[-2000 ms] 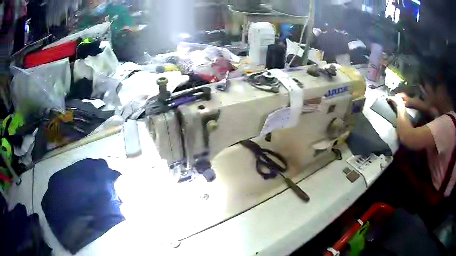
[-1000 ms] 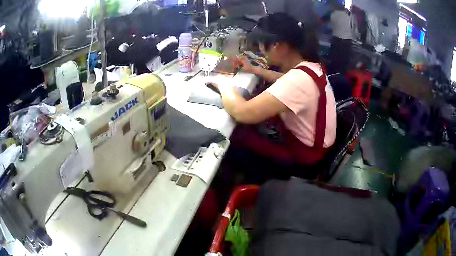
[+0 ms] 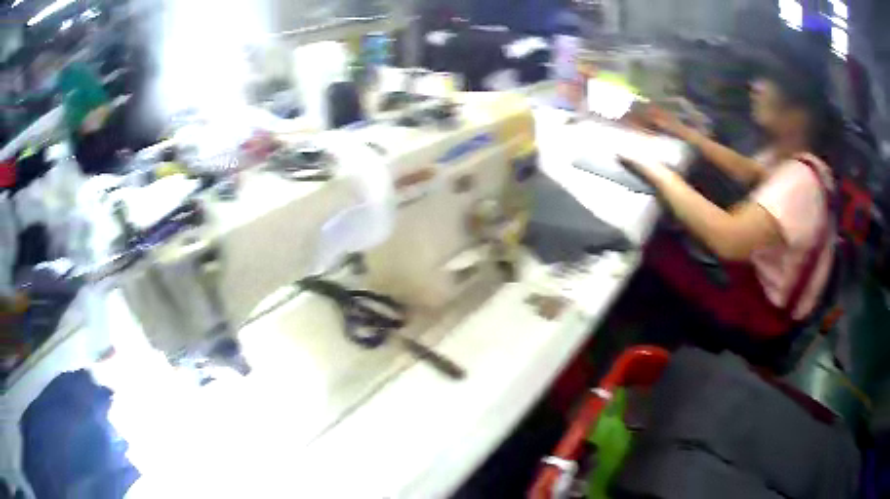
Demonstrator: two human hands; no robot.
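Neither of my hands is in the picture. A large cream sewing machine (image 3: 420, 214) stands in front of me, blurred by head motion. Black-handled scissors (image 3: 371, 317) lie on its bed, with a brown stick-like handle (image 3: 429, 357) beside them. A stack of navy pieces (image 3: 73, 439) lies on the white table (image 3: 429, 439) at the lower left, partly cut off by glare and blur. A white paper slip (image 3: 366, 210) hangs over the machine arm.
A red basket (image 3: 625, 375) with a green strip (image 3: 607, 443) holds grey bundles (image 3: 742, 429) at the lower right. A grey panel (image 3: 576, 229) lies right of the machine. A person in a red apron (image 3: 781, 229) sits at the right, arms on the table.
The view swung right, then partly back left, so the navy stack shows again at the lower left. The scissors and brown handle stay on the machine bed.
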